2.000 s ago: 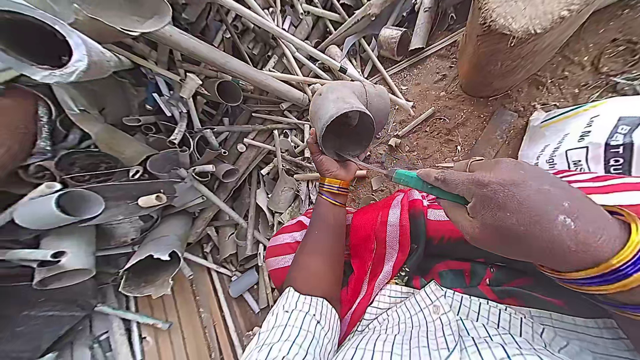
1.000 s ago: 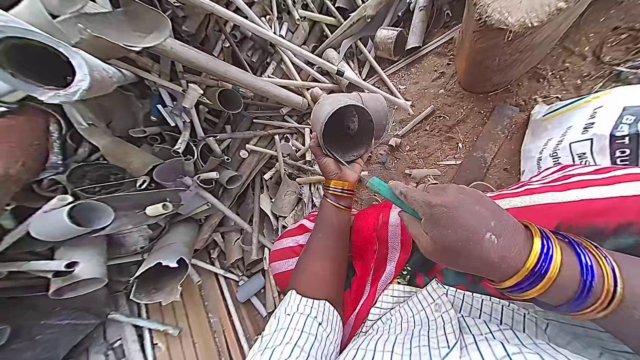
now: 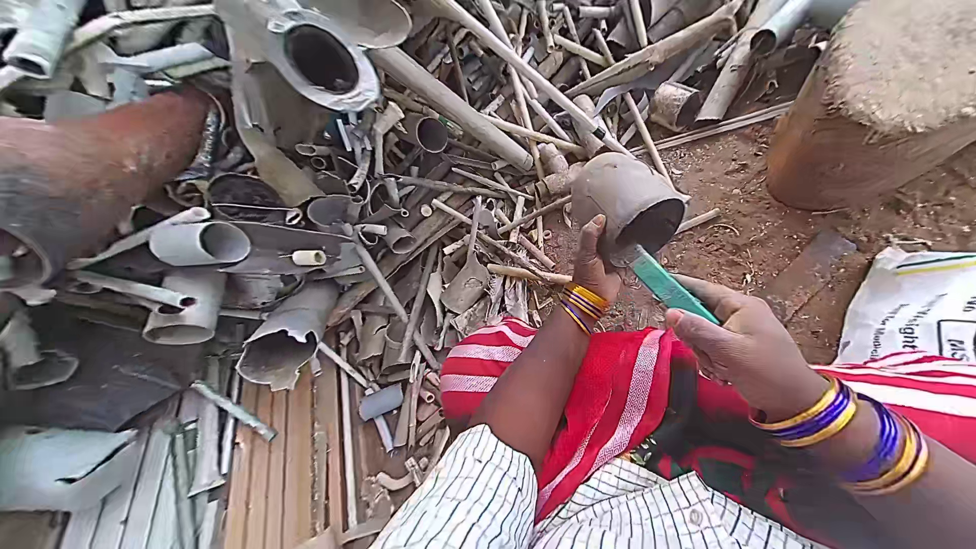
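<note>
A short, wide grey pipe fitting (image 3: 621,191) rests in my left hand (image 3: 596,263), its dark round opening turned toward the lower right. Fingers and thumb of that hand hold it from below and the left. My right hand (image 3: 736,343) grips the green handle of a tool (image 3: 671,286), with the handle's far end at the fitting's lower rim. The tool's working end is hidden or too blurred to make out. Red and white striped cloth (image 3: 488,358) lies over my lap under both forearms.
A large heap of scrap plastic pipes (image 3: 450,84) spreads ahead and left. Wooden slats (image 3: 286,442) lie at lower left. A thick wooden block (image 3: 831,130) stands at upper right, above a printed white sack (image 3: 915,305). Bare soil (image 3: 732,183) shows between block and heap.
The fitting's opening, which faced me more squarely one second ago, now tilts toward the lower right. The green handle has come from beside the fitting up to its rim. The view has shifted.
</note>
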